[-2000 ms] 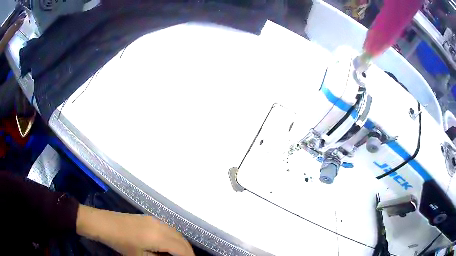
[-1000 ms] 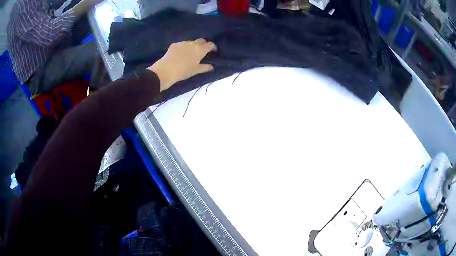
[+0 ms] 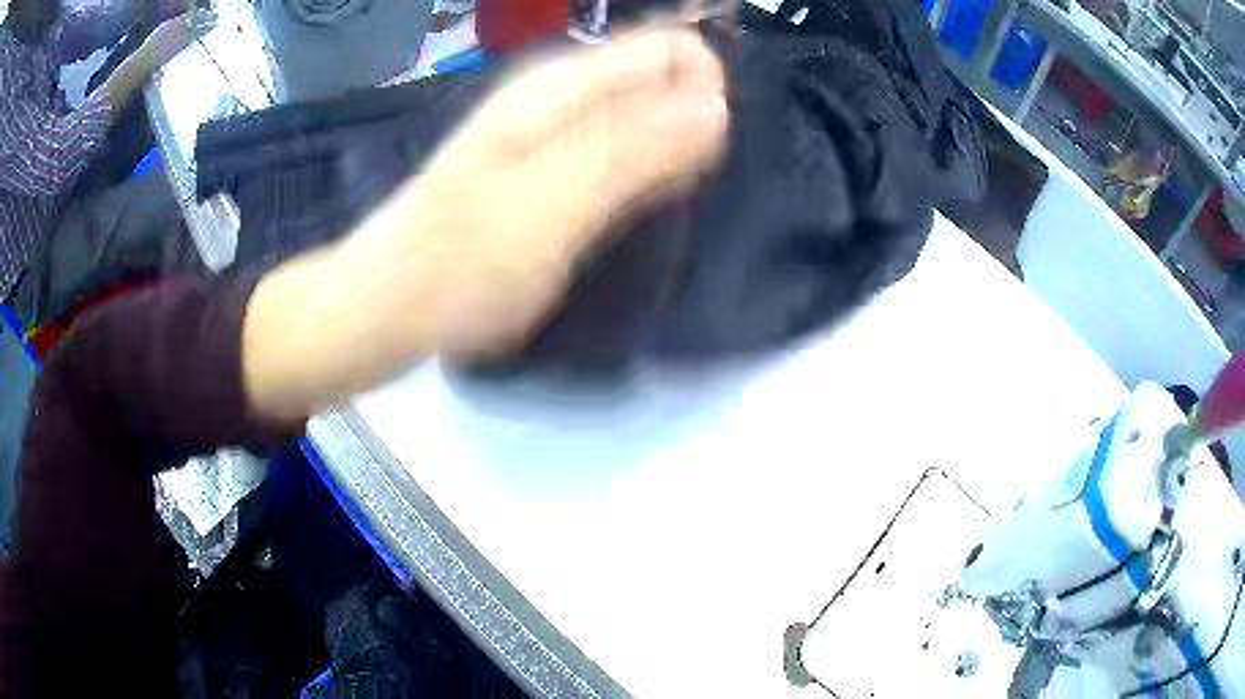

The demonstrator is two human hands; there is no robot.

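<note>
My left hand (image 3: 587,178), blurred, is over the far left part of the white table, its fingers closed on dark cloth (image 3: 806,205). The cloth is bunched and folded under and right of the hand, its near edge blurred. A flatter stretch of dark cloth lies to the left, along the far side. The fingertips and exact grip are blurred. My right hand is out of the picture. The white sewing machine head (image 3: 1106,505) with a blue stripe stands at lower right, beside its slide plate (image 3: 894,587); no cloth is at its needle.
A ruler strip (image 3: 464,580) runs along the table's near edge. A grey machine part (image 3: 341,41) and a red object (image 3: 522,21) are beyond the cloth. Another person's striped sleeve (image 3: 48,150) shows at upper left. A pink object (image 3: 1225,399) is at the right rim.
My left hand came in over the flat dark cloth, then moved right and closed on it. The cloth is now bunched and pulled nearer over the table. The camera view has also shifted.
</note>
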